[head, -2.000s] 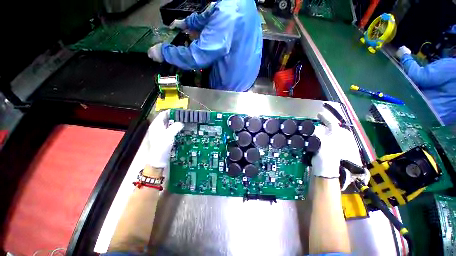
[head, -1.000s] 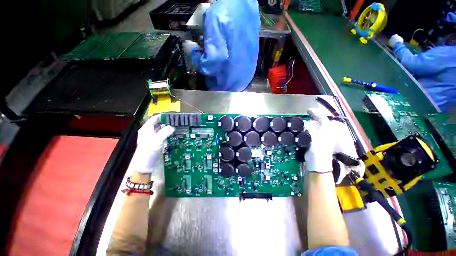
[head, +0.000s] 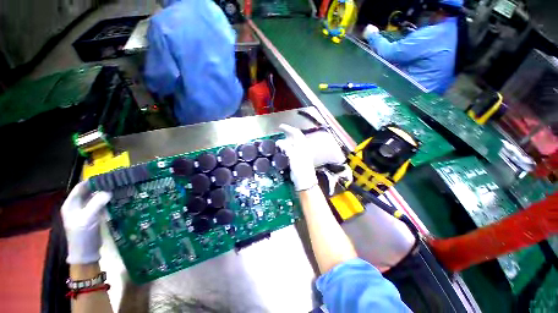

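A large green circuit board is held component side up over the shiny metal plate, tilted in view with its left end lower in the picture. Black round capacitors stand in a cluster on its upper middle and right. My gloved left hand grips the board's left edge, thumb on top. My gloved right hand grips its upper right corner. The fingers beneath the board are hidden.
A solder reel stands at the plate's far left corner. A soldering iron stand, yellow sponge and black fan are at right. The green conveyor carries boards and a blue-and-yellow tool. A red-orange sleeve crosses lower right. Two people in blue work beyond.
The view has swung to the right, showing more of the conveyor. The board has gone from level to slanted in the picture, its left end nearer me. Both hands still hold it.
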